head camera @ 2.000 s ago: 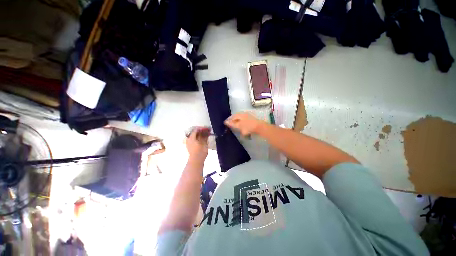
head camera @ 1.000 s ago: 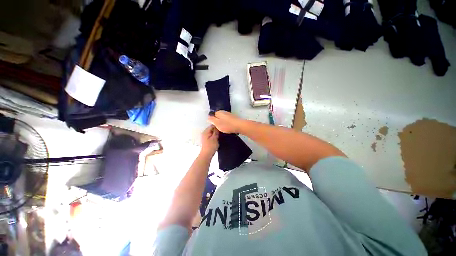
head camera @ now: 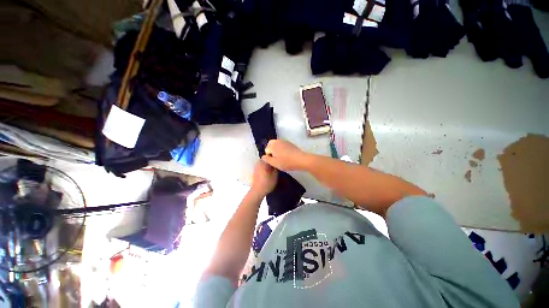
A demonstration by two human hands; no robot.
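A long narrow dark fabric bundle [head camera: 286,191] lies on the pale table in front of me, its far end narrow and its near end flared close to my shirt. My left hand [head camera: 265,175] is at the bundle's left side, fingers closed at its middle. My right hand [head camera: 282,154] lies over the bundle's middle from the right, fingers curled and touching my left hand. What the fingers pinch is hidden; a tie strip cannot be made out.
A smartphone [head camera: 315,109] lies beyond my right hand, beside a pinkish clear ruler [head camera: 340,114] and a green tool [head camera: 334,150]. Dark bundles with white labels [head camera: 363,12] line the far edge. A water bottle [head camera: 174,104] lies on a dark heap at left. A fan [head camera: 37,224] stands at left.
My hands, apart on either side of the bundle two seconds ago, have come together over its middle. The whole view has shifted slightly.
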